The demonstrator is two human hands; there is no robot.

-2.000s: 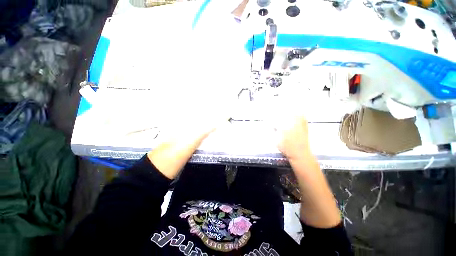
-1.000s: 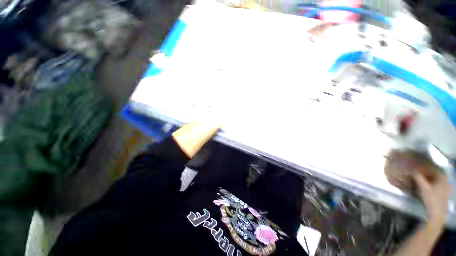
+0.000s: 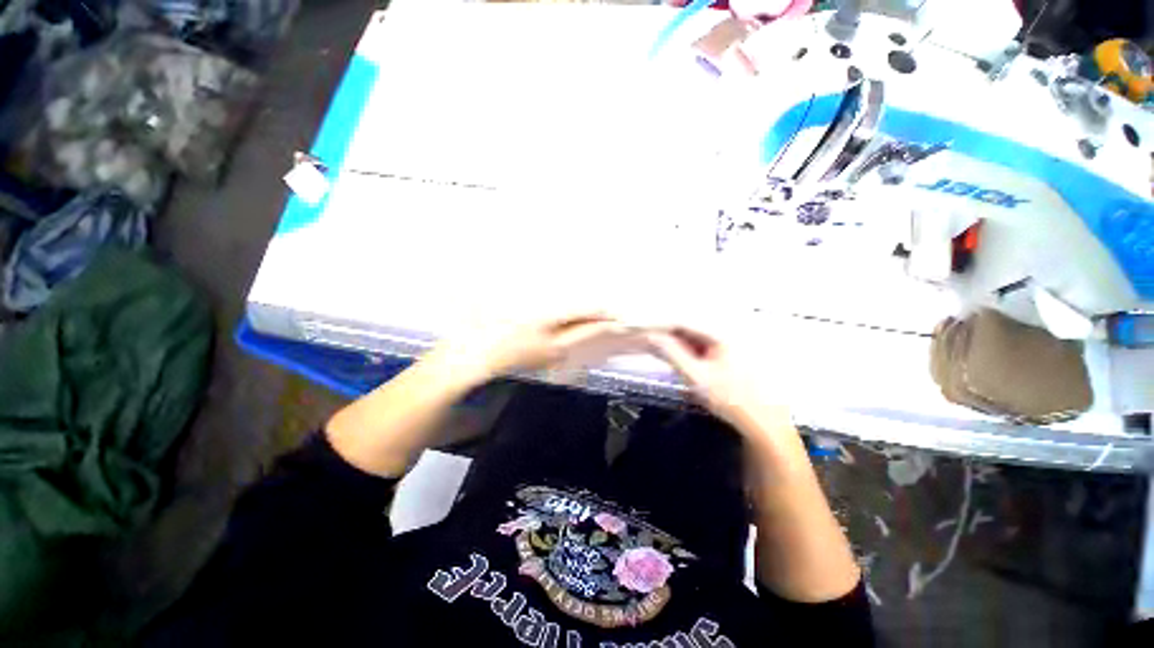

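My left hand (image 3: 538, 344) and my right hand (image 3: 709, 370) are close together over the table's front edge. Between their fingers they hold a pale fabric piece (image 3: 616, 349), washed out by glare. A stack of brown cut pieces (image 3: 1012, 367) lies at the right, beside the machine body. The sewing machine (image 3: 974, 158), white with a blue stripe, stands at the upper right. Its presser foot area (image 3: 810, 209) is ahead of my right hand.
The white table (image 3: 506, 241) glares strongly. Blue edging (image 3: 332, 139) marks its left end. A dark green cloth (image 3: 101, 380) and heaped clothing (image 3: 146, 108) lie at the left. A yellow thread cone (image 3: 1124, 66) is at the upper right.
My right hand reached to the brown stack one second ago and is now back beside my left hand. A pale piece now shows between them. The view has swung back right.
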